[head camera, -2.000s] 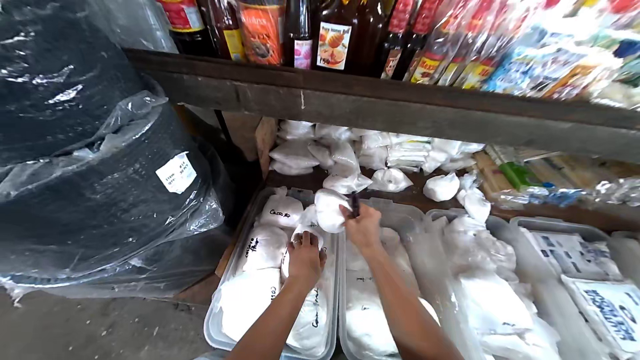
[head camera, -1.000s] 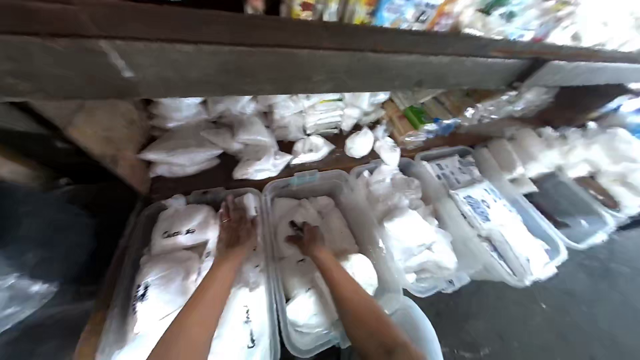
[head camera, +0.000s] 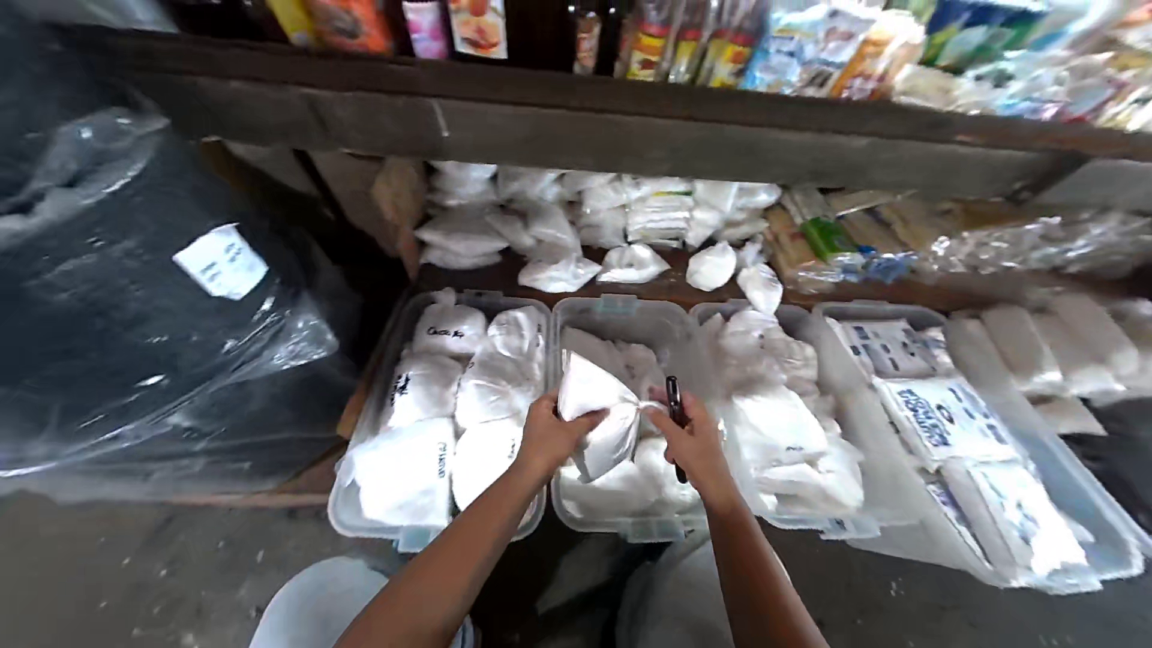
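Note:
My left hand (head camera: 560, 434) grips a tied plastic bag of white powder (head camera: 598, 405) by its body. At the bag's twisted neck, my right hand (head camera: 688, 441) pinches the plastic and also holds a black marker pen (head camera: 676, 423). Both hands are over a clear plastic bin (head camera: 621, 310) with more white bags in it. To the left stands another clear bin (head camera: 346, 490) packed with white bags, several bearing handwriting. A third bin (head camera: 877, 490) of white bags is to the right.
Small white bags (head camera: 553, 243) are heaped on the low shelf behind the bins. A thick wooden beam (head camera: 576, 135) crosses above them. A plastic-wrapped black bulk (head camera: 135, 297) stands left. A white bucket (head camera: 319, 603) is below. Further right, a bin (head camera: 1102, 540) holds printed packs.
My hands were apart over two bins a second ago; now they are together on one white bag above the middle bin. The view has shifted left.

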